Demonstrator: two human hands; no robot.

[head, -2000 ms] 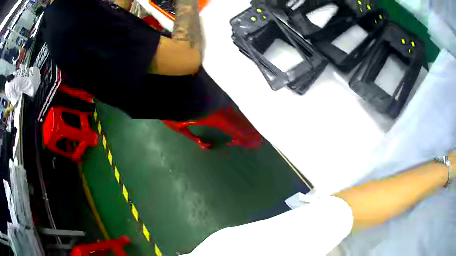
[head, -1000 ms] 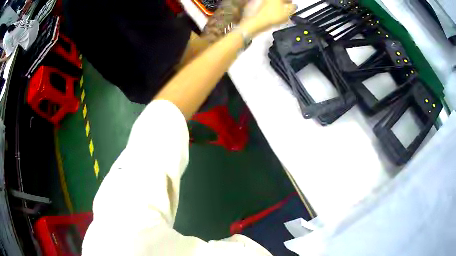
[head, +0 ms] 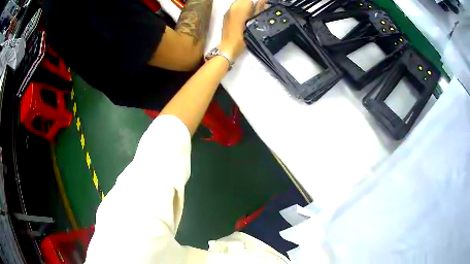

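A stack of black plastic frames (head: pixel 270 31) with yellow dots lies on the white-covered bench (head: pixel 330 144). More black frames lie fanned and overlapping behind it (head: pixel 355 67), and another small group (head: pixel 376 105) lies to the right. My left hand (head: pixel 236 26), bare with a metal band at the wrist, is at the top centre against the upper left end of the nearest stack. Its fingertips are partly hidden, so its grip is unclear. My right hand is not in view.
A co-worker in black (head: pixel 113 51) sits at the left, a tattooed forearm (head: pixel 195 23) beside my wrist. An orange edge (head: pixel 179 3) shows at the top. A large pale sheet (head: pixel 407 196) covers the lower right. Red stools (head: pixel 44 111) stand on the green floor.
My left arm swung from the lower right to the top; my hand then came down from above to the nearest stack. That stack looks more closely aligned. The view has shifted.
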